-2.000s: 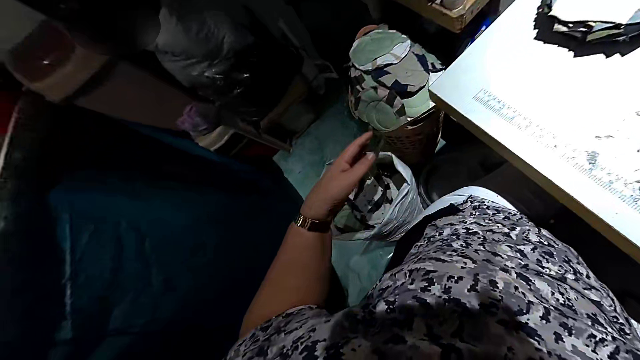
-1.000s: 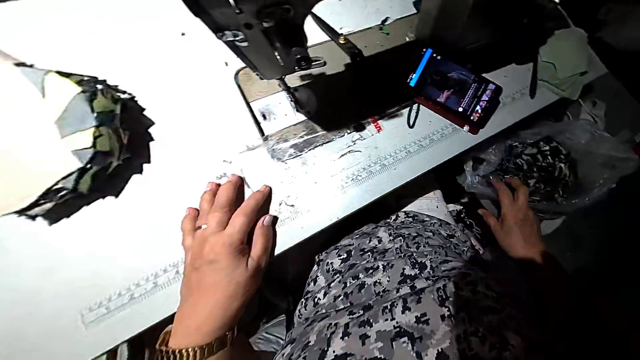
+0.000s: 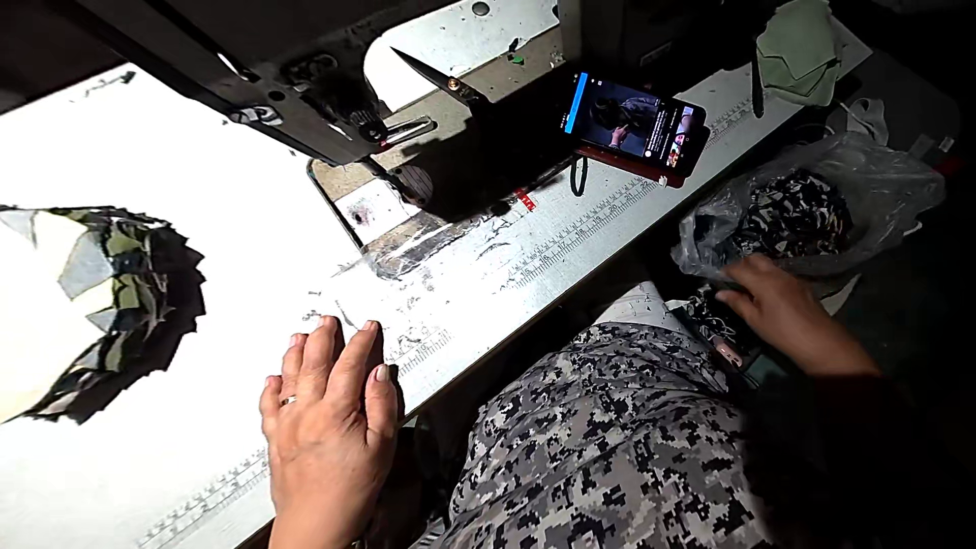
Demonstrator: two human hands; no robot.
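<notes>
My left hand [image 3: 332, 415] lies palm down on the white sewing table [image 3: 229, 335] near its front edge, holding nothing. My right hand [image 3: 789, 316] is beyond the table's edge at the right, its fingertips at the rim of a clear plastic bag [image 3: 877, 198]; whether they grip it is hard to tell. Dark camouflage fabric [image 3: 797, 213] fills the bag. Ahead of my left hand stands a sewing machine [image 3: 335, 99], its needle area in shadow. A ring of overlapping camouflage fabric pieces [image 3: 137, 305] rests on the table at the left.
A phone [image 3: 633, 126] with a lit screen leans near the machine's right side. Scissors [image 3: 442, 78] lie behind the needle area, blades pointing left. Green fabric pieces [image 3: 801, 53] sit at the table's far right corner. Printed ruler scales run along the front edge.
The view has swung from the floor containers to the sewing table since the first frame. Since the second, my right hand remains by the plastic bag and my left hand stays on the table.
</notes>
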